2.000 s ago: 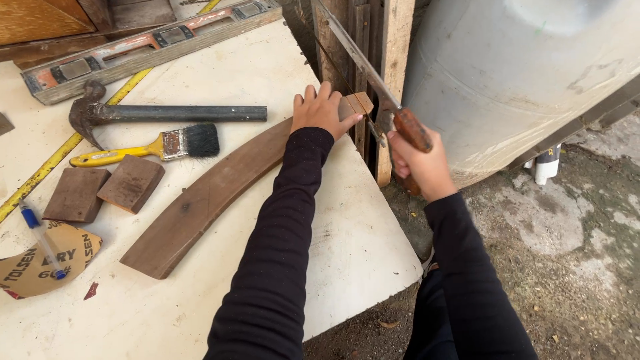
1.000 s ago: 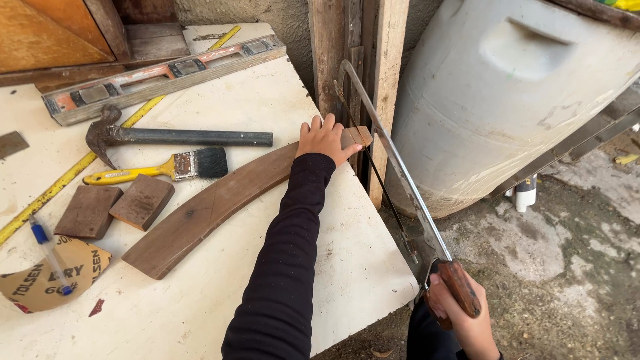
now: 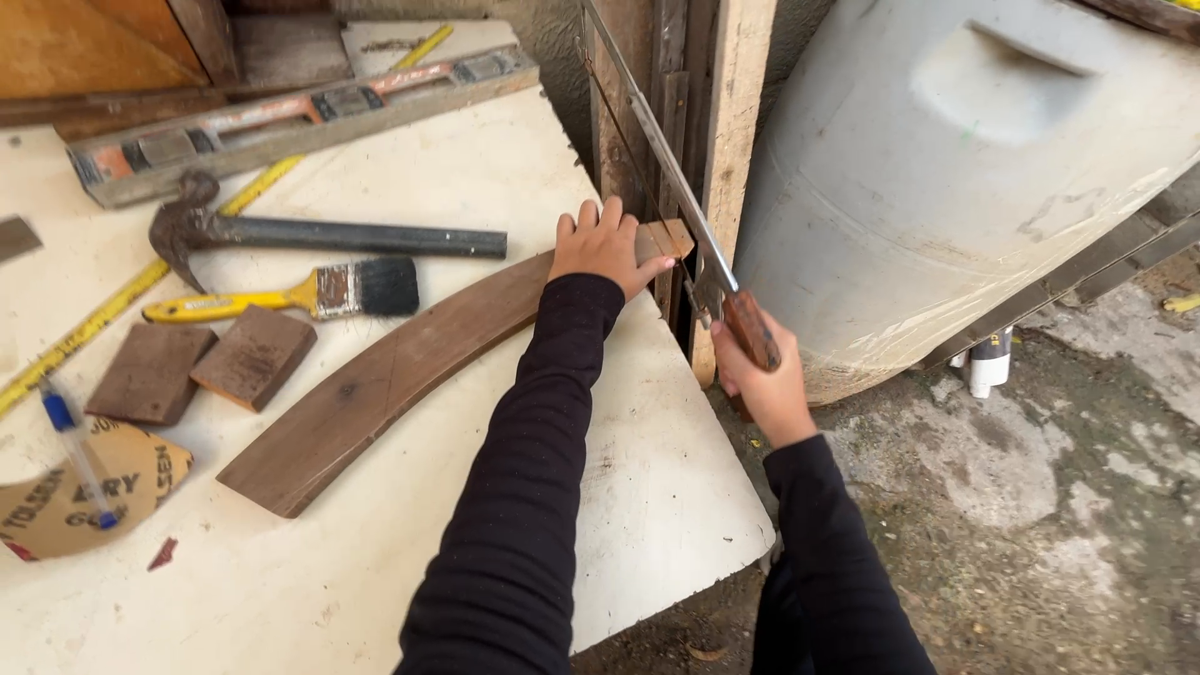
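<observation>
A curved brown wooden board [image 3: 398,375] lies on the white tabletop [image 3: 656,487], its far end jutting past the right edge. My left hand [image 3: 605,246] presses down on the board near that end, fingers spread over it. My right hand [image 3: 771,382] is closed round the wooden handle of a hacksaw [image 3: 677,169], beyond the table's edge. The saw's thin blade crosses the board close to its tip, just right of my left hand. Pencil-like lines mark the wood there. How deep the blade sits in the wood cannot be told.
Left on the table are a claw hammer [image 3: 361,236], a yellow-handled paintbrush [image 3: 366,288], two wood blocks [image 3: 253,356], a spirit level [image 3: 309,122], a yellow tape [image 3: 89,328], sandpaper [image 3: 141,478] and a blue pen [image 3: 82,459]. Upright timbers [image 3: 736,169] and a grey plastic barrel [image 3: 891,206] stand beyond the edge.
My right hand and the hacksaw were lower and nearer my body a second ago; they have moved up toward the board's end. My left hand keeps its place on the board.
</observation>
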